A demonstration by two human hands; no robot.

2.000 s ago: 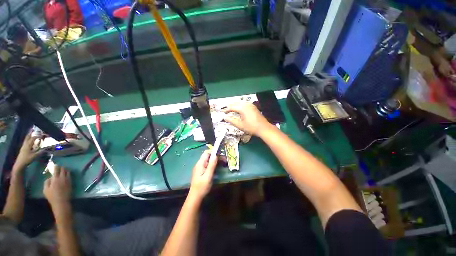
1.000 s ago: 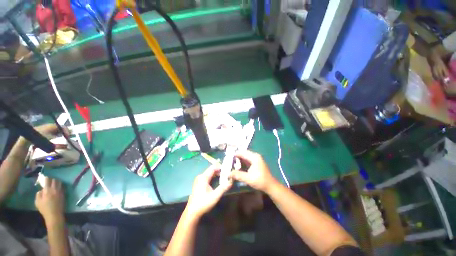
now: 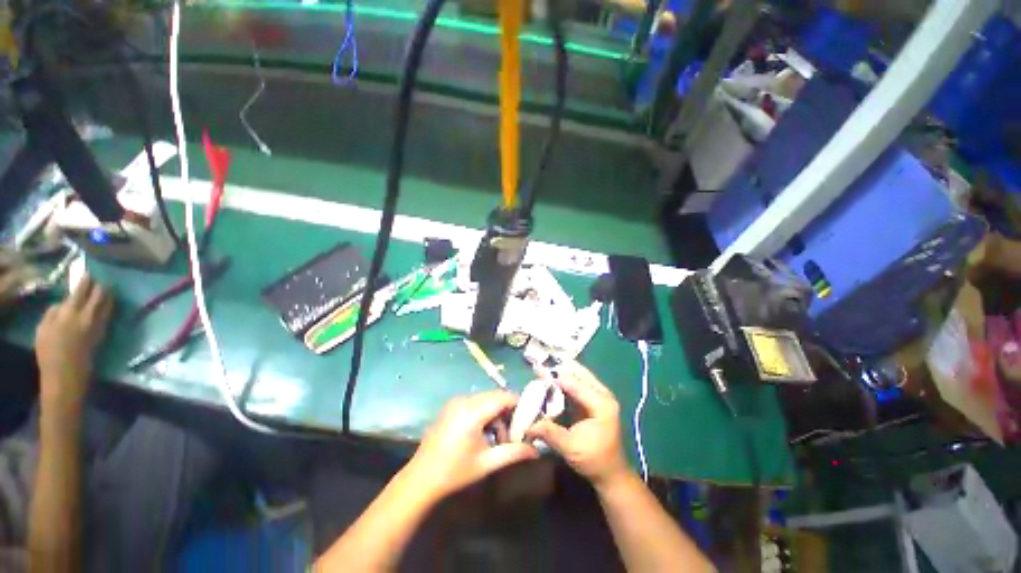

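My left hand (image 3: 465, 442) and my right hand (image 3: 584, 425) are together at the bench's front edge. Both hold a small white handheld device (image 3: 535, 410) between their fingers. The fingers cover much of it, and whether it is open or closed cannot be told. Just beyond it lies a heap of white housing shells (image 3: 551, 308) on the green bench (image 3: 370, 397). The black hanging screwdriver (image 3: 493, 285) points down over the heap, on a yellow hose.
Left of the heap are a dark tray (image 3: 319, 289) and a shell with green board (image 3: 336, 325). A smartphone (image 3: 635, 299) with white cable and a soldering station (image 3: 752, 319) are at right. Another person's hand (image 3: 73, 327) is at far left. Cables hang across the bench.
Both hands now hold the device low at the bench edge; two seconds ago my right hand was at the heap. The view has shifted, and the screwdriver hangs more upright.
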